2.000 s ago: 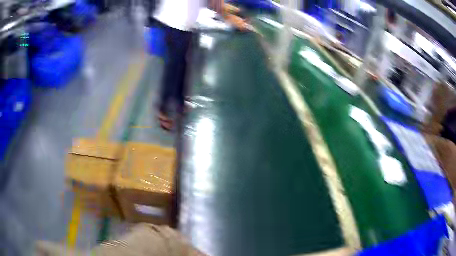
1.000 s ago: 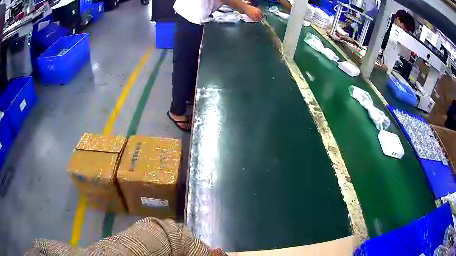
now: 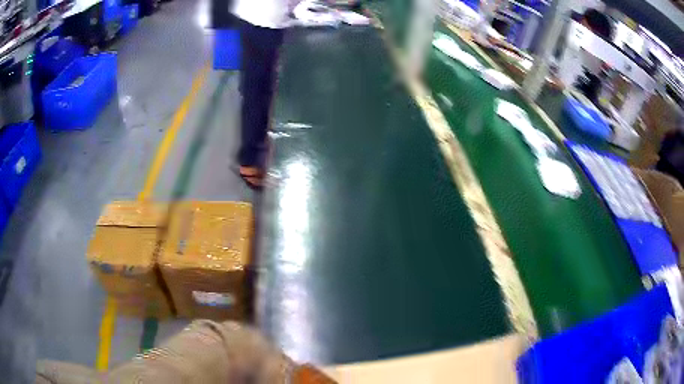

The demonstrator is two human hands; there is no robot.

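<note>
A checked brown sleeve (image 3: 199, 356) lies across the bottom left. At its end a small bit of my left hand (image 3: 311, 374) shows, cut off by the bottom edge; its fingers and anything in it are hidden. My right hand is out of the picture. A beige board (image 3: 435, 366) shows at the bottom centre, beside a blue corrugated sheet or tray (image 3: 592, 341) with pale parts at its right. On the green belt (image 3: 510, 195), a white socket unit (image 3: 559, 178) lies with a white wrapped length trailing beyond it. The picture is blurred.
A dark green surface (image 3: 367, 202) runs forward. Two cardboard boxes (image 3: 206, 259) stand on the floor at left, with blue bins (image 3: 79, 90) farther off. A person in dark trousers (image 3: 259, 97) stands beside the bench. A pillar (image 3: 420, 37) and another blue sheet stack (image 3: 611, 176) are at right.
The white units have moved away along the green belt. The view has shifted slightly, and the standing person's hand at the top is no longer seen. The sleeve stays at the bottom left.
</note>
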